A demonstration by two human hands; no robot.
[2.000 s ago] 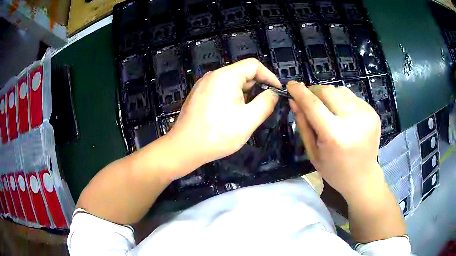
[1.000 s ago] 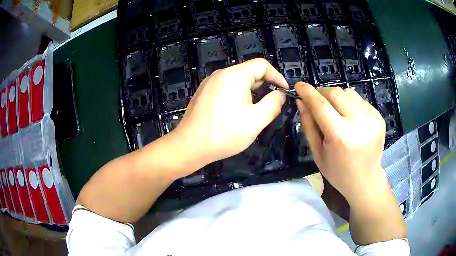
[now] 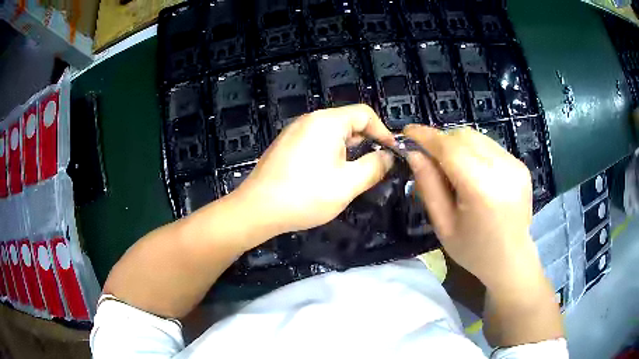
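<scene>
A glossy black blister tray (image 3: pixel 536 91) lies in front of me, with rows of pockets holding black phone housings (image 3: pixel 291 82). My left hand (image 3: pixel 315 168) is shut on a dark housing (image 3: pixel 399 149), seen edge-on between thumb and index finger above the tray. My right hand (image 3: pixel 473 189) pinches at the right end of the same dark piece. Whether its fingers hold the housing or a separate small part cannot be told, as the fingertips hide it.
Pale trays with red pieces (image 3: pixel 49 147) stand at the left, and black pieces (image 3: pixel 598 212) at the right. A dark flat object (image 3: pixel 87 151) lies on the green mat (image 3: pixel 136 133). Small bits (image 3: pixel 569 95) lie on the mat at the right.
Both hands and the housing sit slightly lower in the picture. The right fingers have moved closer over the housing's end, and the housing looks more tilted.
</scene>
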